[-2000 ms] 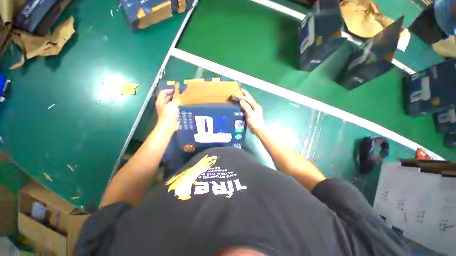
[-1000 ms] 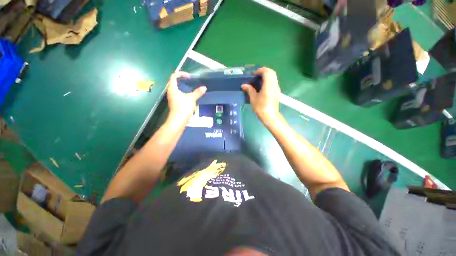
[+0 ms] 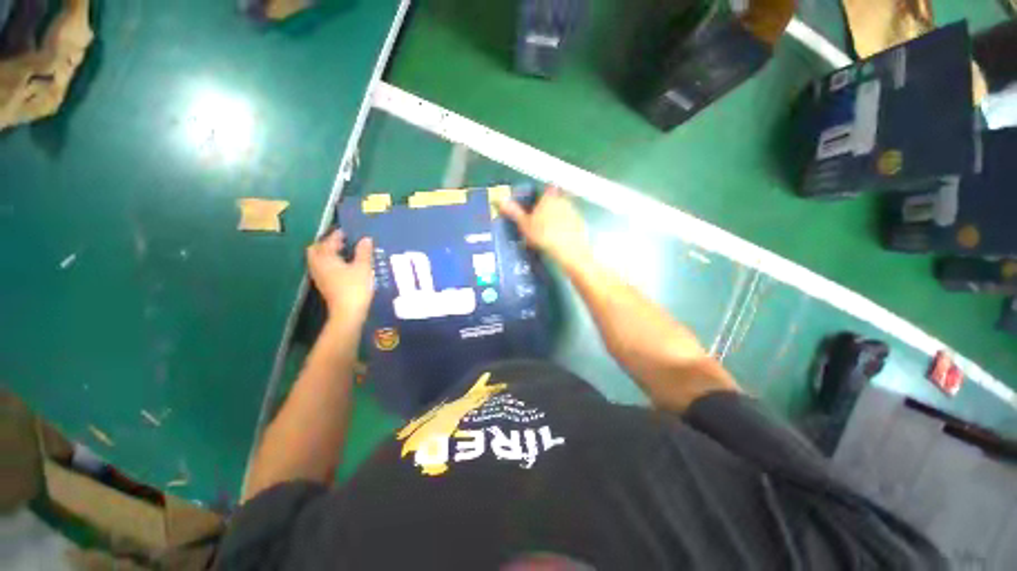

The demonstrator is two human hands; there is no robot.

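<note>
A dark navy folding carton (image 3: 441,273) with a white product picture lies flat in front of my body, brown tabs along its far edge. Its near end is hidden by my shirt. My left hand (image 3: 344,273) holds its left edge, thumb on the printed face. My right hand (image 3: 549,229) is at its far right corner, with fingers on the edge and side panel; the exact finger contact is blurred.
Erected navy cartons (image 3: 892,112) stand across the white strip (image 3: 669,229) at the far right. A black object (image 3: 850,374) and a small red object (image 3: 946,371) lie at right. Torn kraft paper (image 3: 50,73) is at far left, an open brown box (image 3: 106,502) low left.
The raised navy end panel that both hands held is no longer seen; a flat carton face with brown tabs shows instead. My left hand has moved left and down. The view has shifted over the cartons.
</note>
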